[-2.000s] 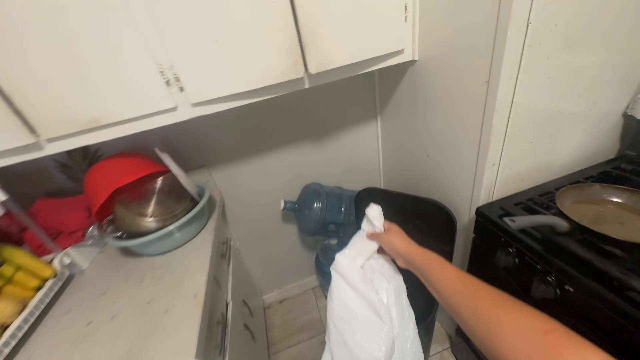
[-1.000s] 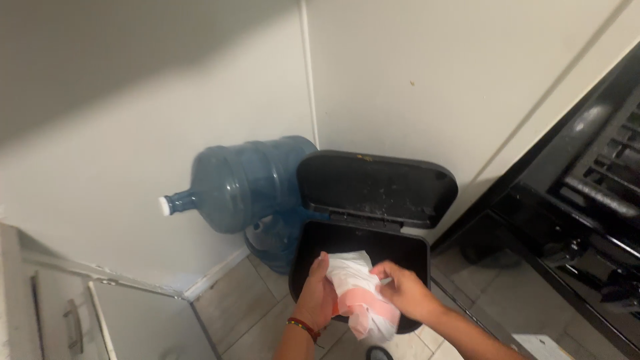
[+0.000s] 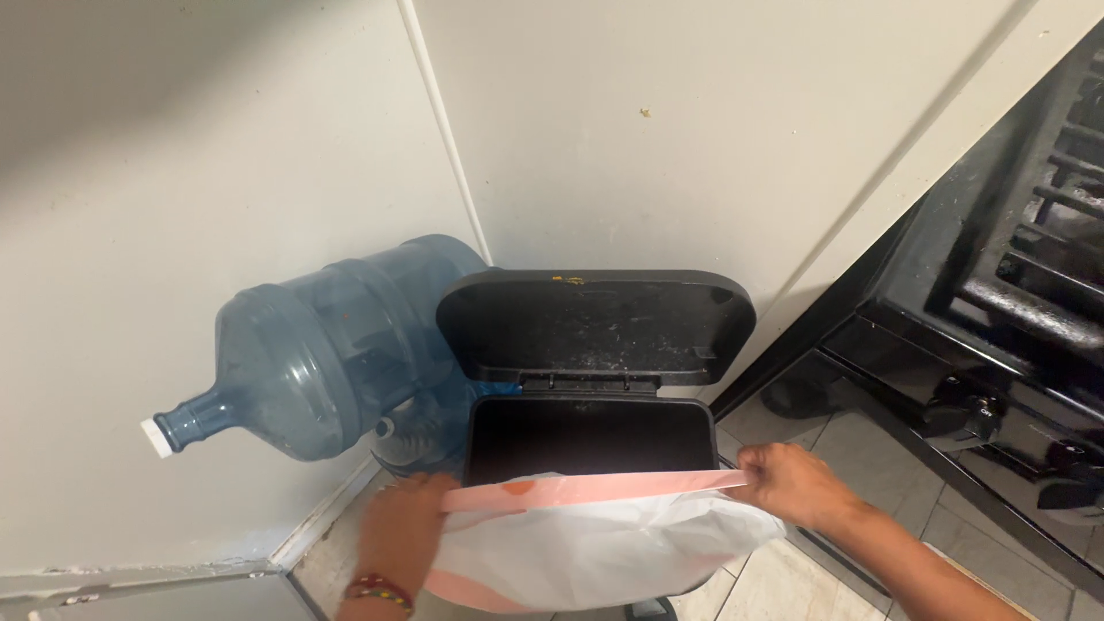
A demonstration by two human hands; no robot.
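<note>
A white plastic bag (image 3: pixel 595 543) with a pink-orange edge is stretched between my two hands over the front of a black trash can (image 3: pixel 595 440). My left hand (image 3: pixel 405 526), with a beaded bracelet at the wrist, grips the bag's left end. The right end of the pink edge is pinched in my right hand (image 3: pixel 789 483). Behind the can's dark opening, its hinged lid (image 3: pixel 595 332) stands raised near the wall. The lower front of the can is mostly hidden by the bag.
Left of the can, a large blue water jug (image 3: pixel 319 354) with a white cap lies on its side above another blue jug (image 3: pixel 427 431). A black stove (image 3: pixel 966 362) with knobs stands at the right. A grey cabinet (image 3: pixel 190 599) is at the lower left, and pale tiles cover the floor.
The bag was bunched between both hands a second ago; now its edge is spread wide, with my hands farther apart. Two seconds ago one hand held it hanging. The view has shifted down toward the can.
</note>
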